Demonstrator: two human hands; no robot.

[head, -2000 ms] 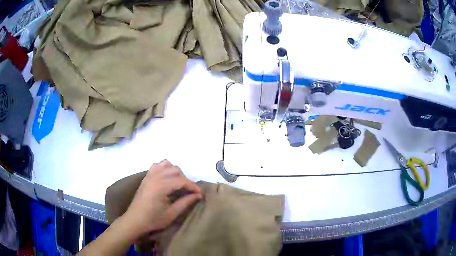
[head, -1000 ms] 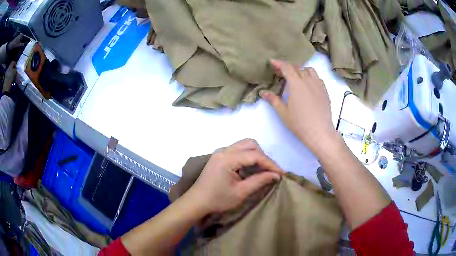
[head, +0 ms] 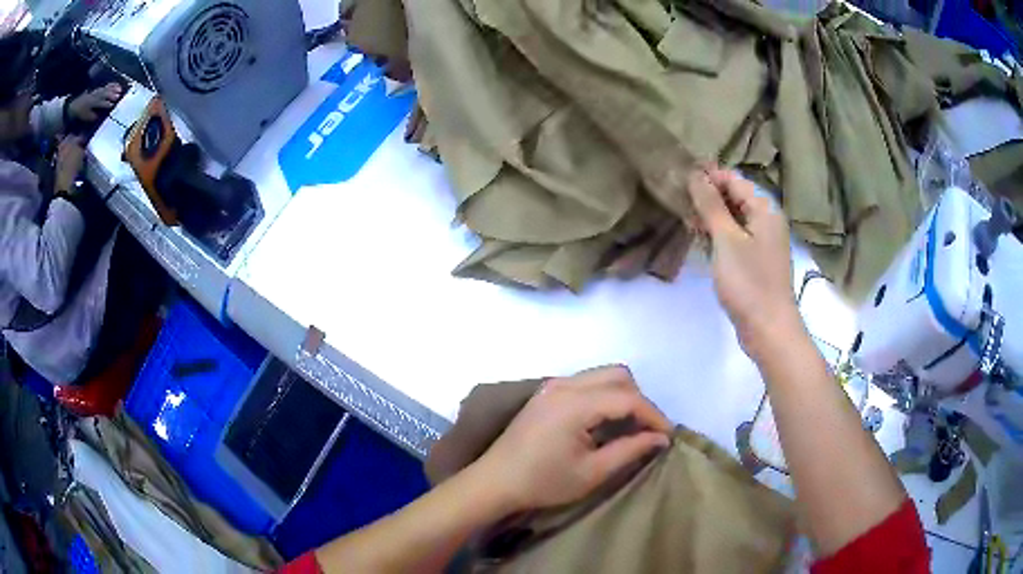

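Observation:
My left hand (head: 583, 432) pinches the top edge of a khaki garment piece (head: 707, 505) at the table's front edge; the piece hangs down toward my lap and is cut off by the lower rim. My right hand (head: 740, 241) reaches across to a pile of khaki cut panels (head: 538, 168) behind. Its thumb and fingers pinch the edge of a panel (head: 651, 140) on the pile, which is drawn into folds there. The panels overlap, with loose edges spread on the white table.
The white sewing machine head (head: 937, 292) stands at right, with khaki scraps (head: 957, 493) beside it. A grey machine (head: 230, 67) and a seated person (head: 45, 224) are at upper left. Blue bins (head: 168, 392) lie below the table's grey front edge (head: 370, 392).
The view has swung left. My right hand came in and moved from above the pile's edge to grasping a panel, which is now lifted into folds. My left hand keeps its pinch.

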